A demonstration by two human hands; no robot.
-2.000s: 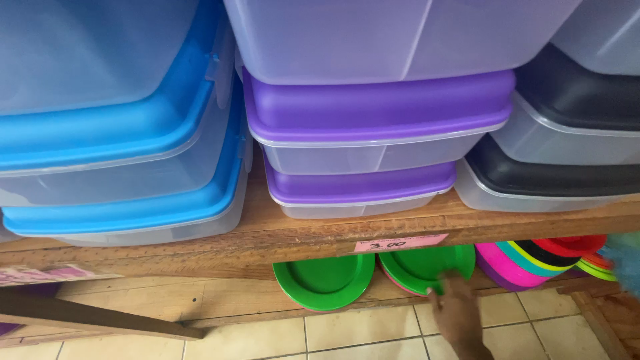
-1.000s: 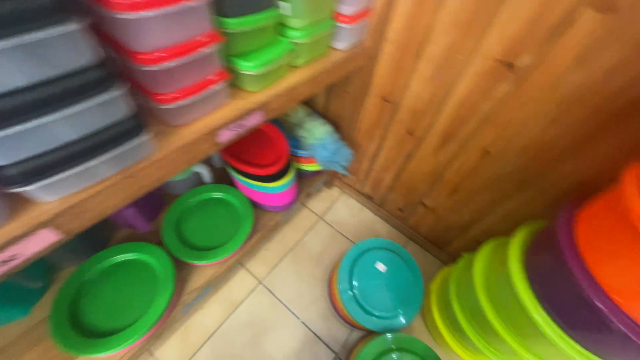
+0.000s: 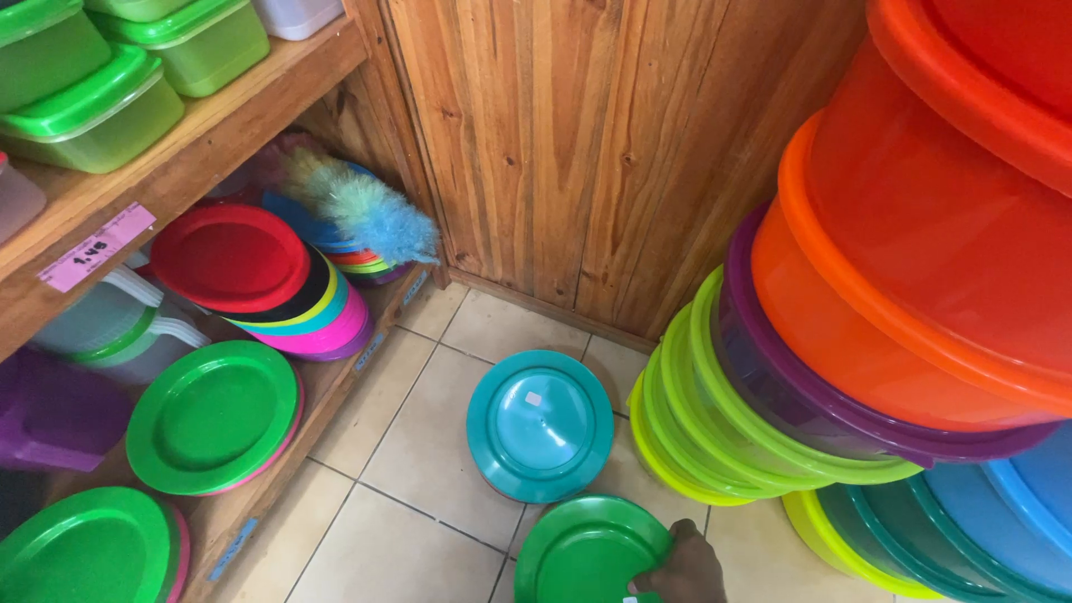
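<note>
At the bottom of the head view, my right hand grips the right rim of a green plastic plate, thumb over the rim. Whether other plates lie under it cannot be told. Just beyond it, a teal plastic plate with a small white sticker lies face down on top of a stack on the tiled floor. Two stacks topped by green plates stand on the low shelf at the left, and behind them rises a stack of colored plates with a red one on top. My left hand is out of view.
Tall stacks of plastic tubs, orange, purple and lime green, stand at the right. A wooden wall closes the back. On the left shelving are lidded green boxes, pitchers and a fluffy multicolored duster.
The view has swung right from the shelving to the floor and tubs. My right hand, by the low shelf's green plates two seconds ago, now holds a green plate near the floor stack.
</note>
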